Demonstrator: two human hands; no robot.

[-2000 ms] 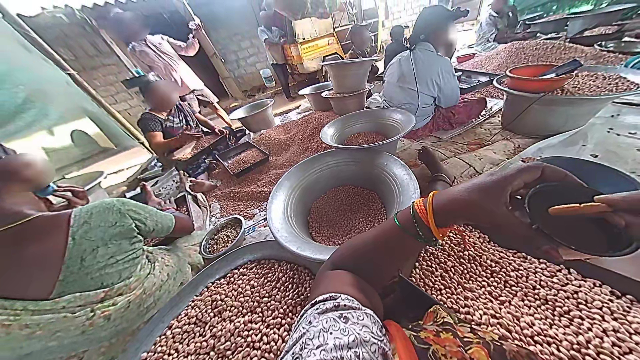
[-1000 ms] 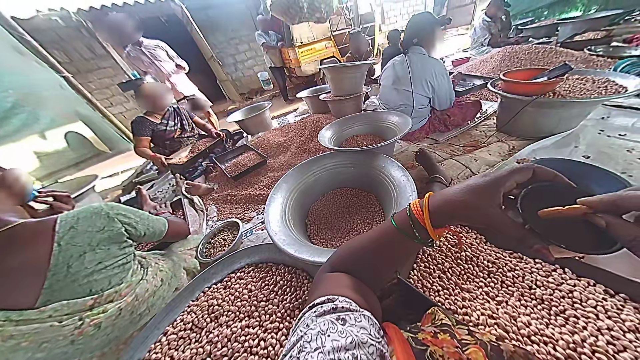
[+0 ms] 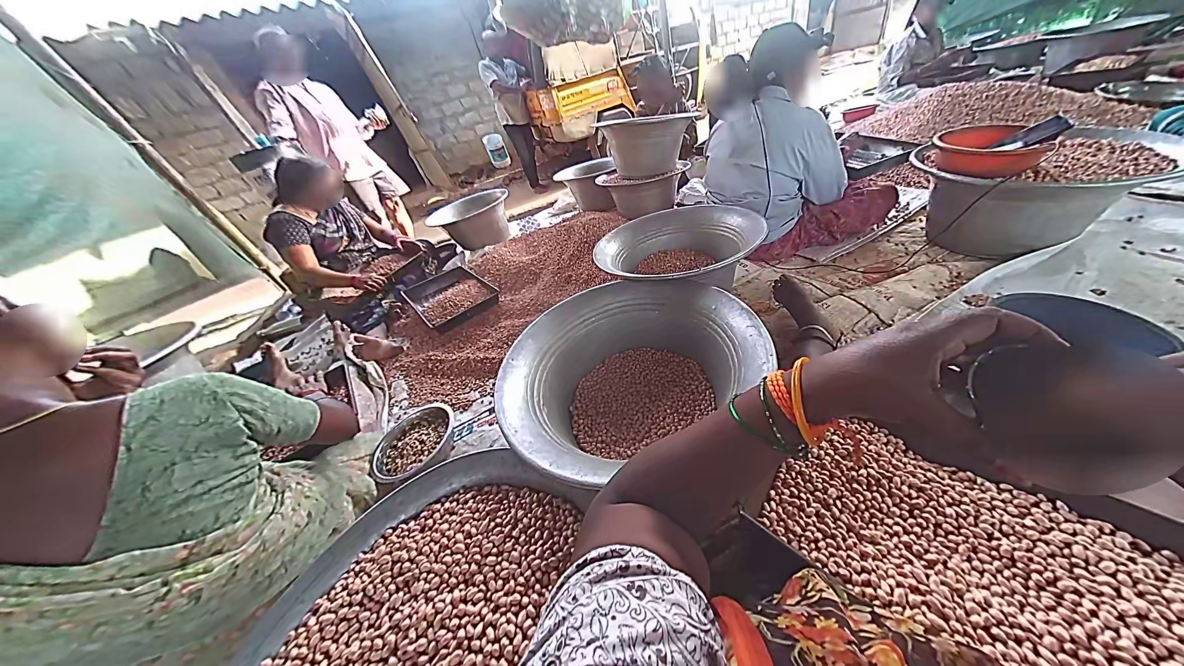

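My left hand [image 3: 925, 384], with orange and green bangles at the wrist, reaches right and grips the rim of a dark round bowl [image 3: 982, 370]. A blurred patch covers most of the bowl and the place of my right hand, so its fingers and hold are hidden. A dark blue basin [image 3: 1091, 314] sits just behind the bowl. Pinkish-brown kernels [image 3: 943, 546] lie heaped under my left forearm. More kernels fill a large metal basin [image 3: 351, 546] at lower left. A wide-rimmed metal basin [image 3: 546, 388] beyond my arm holds smaller kernels.
A person in green [image 3: 203, 435] sits close at left; another sits by a black tray [image 3: 486, 301]. Someone in a light blue shirt [image 3: 772, 162] sits ahead. An orange bowl [image 3: 985, 166] rests on a kernel-filled metal tub [image 3: 980, 217] at upper right.
The tan thing at my right fingers, seen over the bowl earlier, is now hidden by the blur. My left hand stays at the bowl's rim.
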